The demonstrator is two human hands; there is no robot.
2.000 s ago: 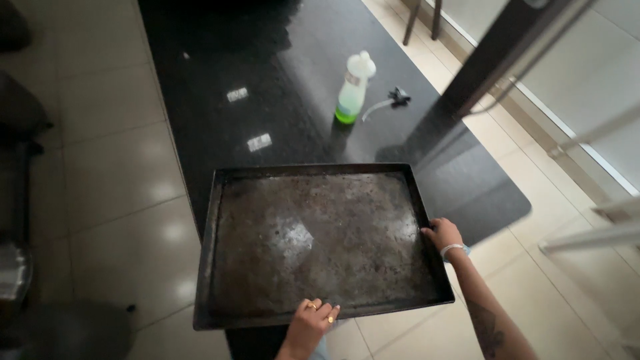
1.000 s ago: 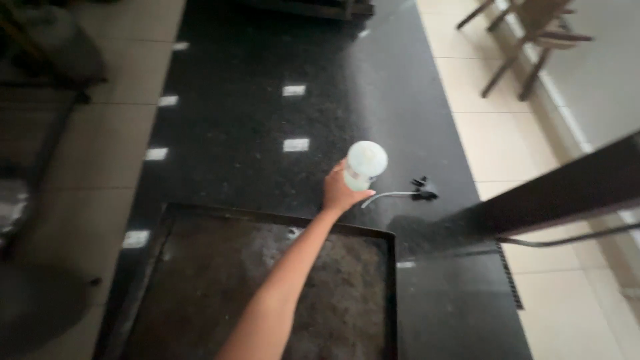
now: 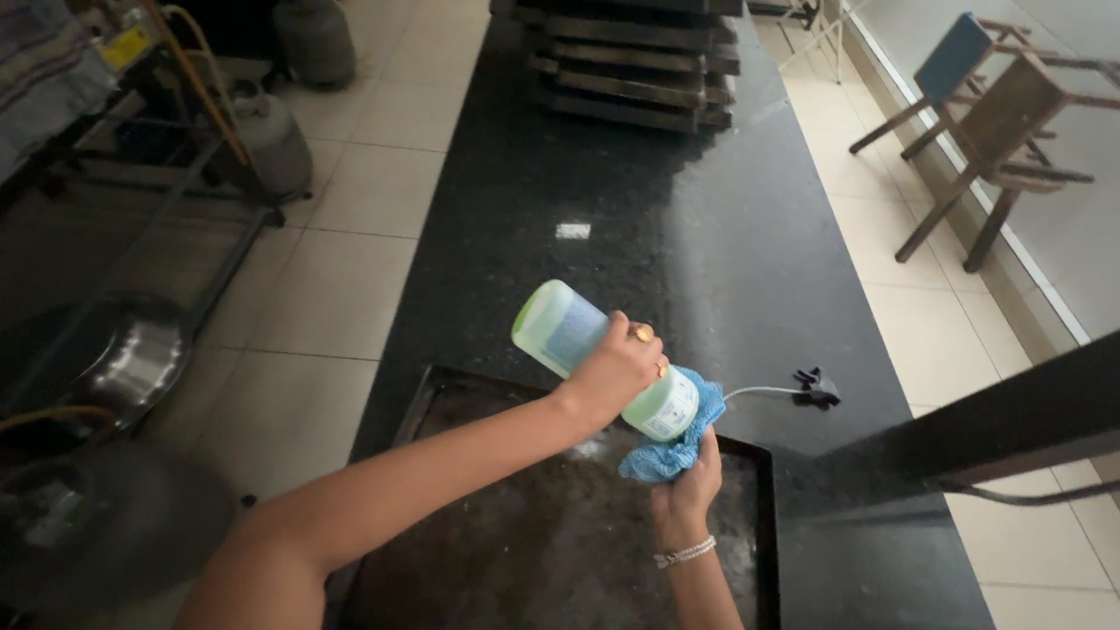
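Note:
My left hand (image 3: 615, 360) grips a translucent plastic bottle of green liquid (image 3: 560, 330) around its middle and holds it tilted, its base raised to the left. The bottle's other end presses against a crumpled blue cloth (image 3: 663, 461), which hides its mouth. Under the cloth, my right hand (image 3: 696, 481) holds it, a beaded bracelet on the wrist. Both hands are above a dark, stained metal baking tray (image 3: 767, 534) on the black stone counter. To the right, a black spray trigger head (image 3: 815, 388) with its thin tube lies on the counter.
A stack of dark trays (image 3: 634, 74) stands at the counter's far end. A dark post (image 3: 989, 420) with a cable rises at the right. Wooden chairs (image 3: 1006, 114) are by the wall. Gas cylinders (image 3: 267, 144) and a metal rack stand on the left floor.
My left hand, on the upright bottle a second ago, has tipped it against a blue cloth. My right hand has come into view with the cloth. Earlier both hands were on the tray.

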